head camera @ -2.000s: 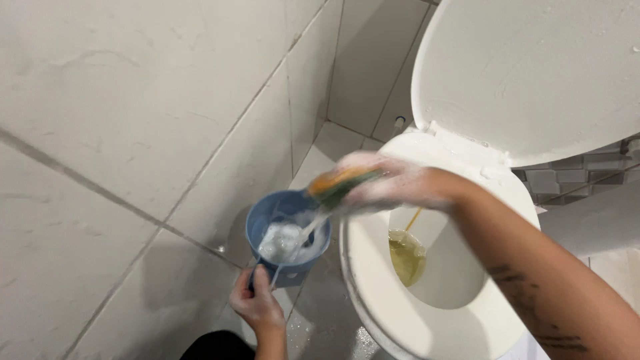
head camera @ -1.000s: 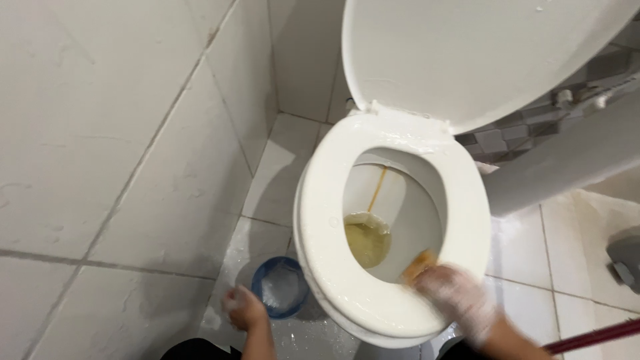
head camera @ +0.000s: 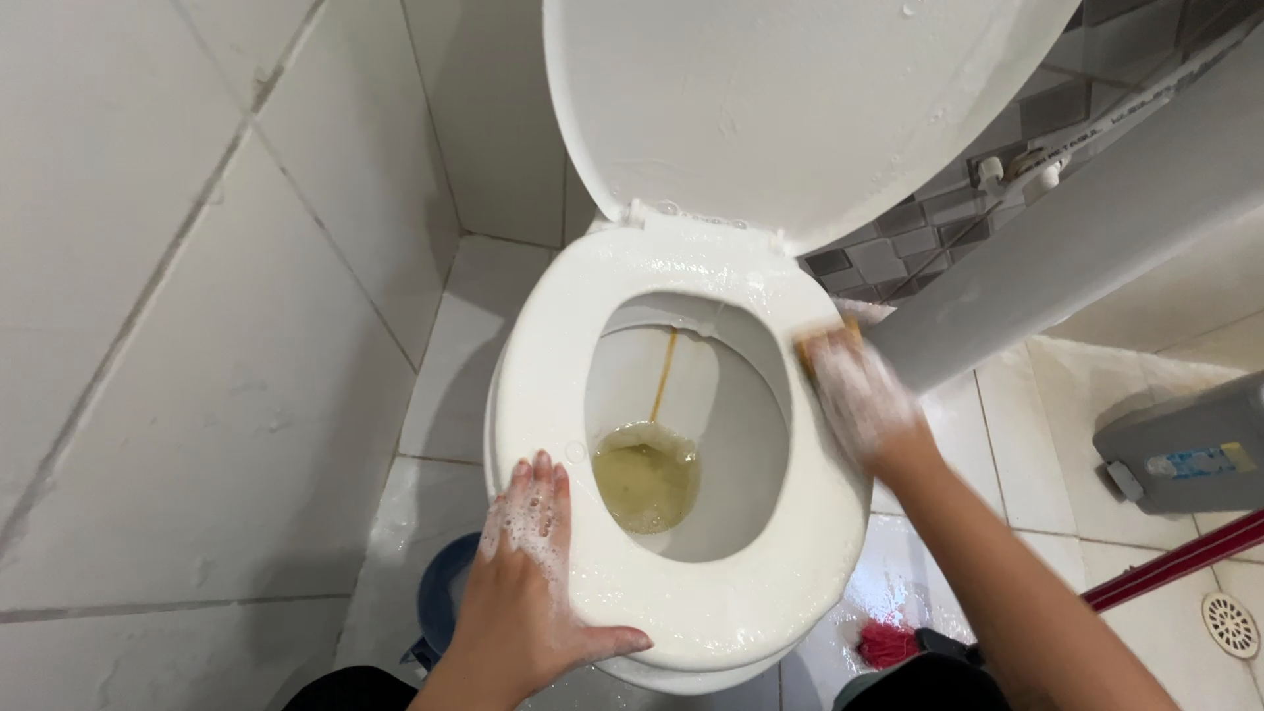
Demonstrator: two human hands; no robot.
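My right hand (head camera: 857, 400), soapy and blurred by motion, presses a yellow sponge (head camera: 828, 339) on the right side of the white toilet seat (head camera: 681, 617). Flat on the seat's lower left rests my left hand (head camera: 533, 553), foam on its back, thumb spread and nothing held. Yellowish water (head camera: 647, 477) lies in the toilet bowl (head camera: 736, 425), with a brown-orange streak (head camera: 666, 375) above it. The toilet lid (head camera: 770, 109) is raised and wet. A blue plastic dipper (head camera: 441, 592) stands on the floor, partly hidden behind my left hand and the toilet.
A tiled wall (head camera: 197, 326) rises at the left. Behind my right hand runs a thick grey pipe (head camera: 1066, 217). At the right are a grey container (head camera: 1185, 449), a red pole (head camera: 1175, 561) and a floor drain (head camera: 1230, 624). Red bristles (head camera: 887, 644) show near the toilet's base.
My left hand held the dipper's handle two seconds ago; the dipper now stands on the floor and that hand is on the seat. My right hand has moved with the sponge from the seat's front to its right side.
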